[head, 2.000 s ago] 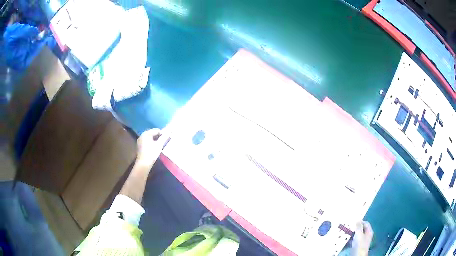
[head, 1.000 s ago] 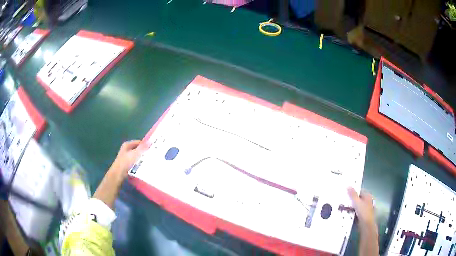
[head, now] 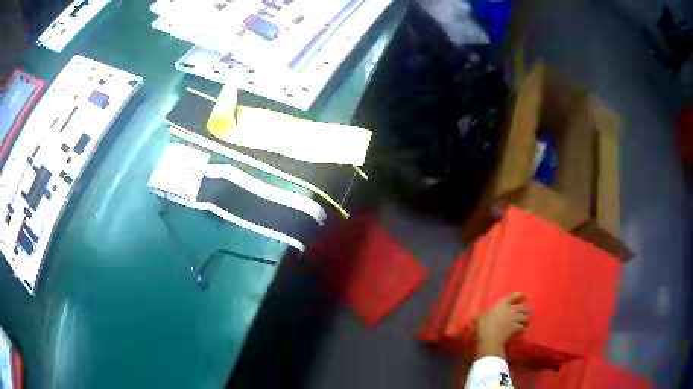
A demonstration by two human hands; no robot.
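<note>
Red-orange foam pads stand stacked on the floor at the right. My right hand comes up from the bottom edge, its white cuff showing, and lies against the face of the pads with its fingers bent. Whether it grips a pad cannot be told. My left hand is out of the picture. Another red pad, blurred, is left of the stack, near the bench.
The green bench bears a white back plate at left and stacked white plates at top. Black strips and a yellow-white strip lie near its edge. An open carton stands behind the pads; black bags are beside it.
The view has swung right, from the white plate on red pads to the bench end and floor. My right hand has left the plate and is at the pad stack. My left hand has gone out of view.
</note>
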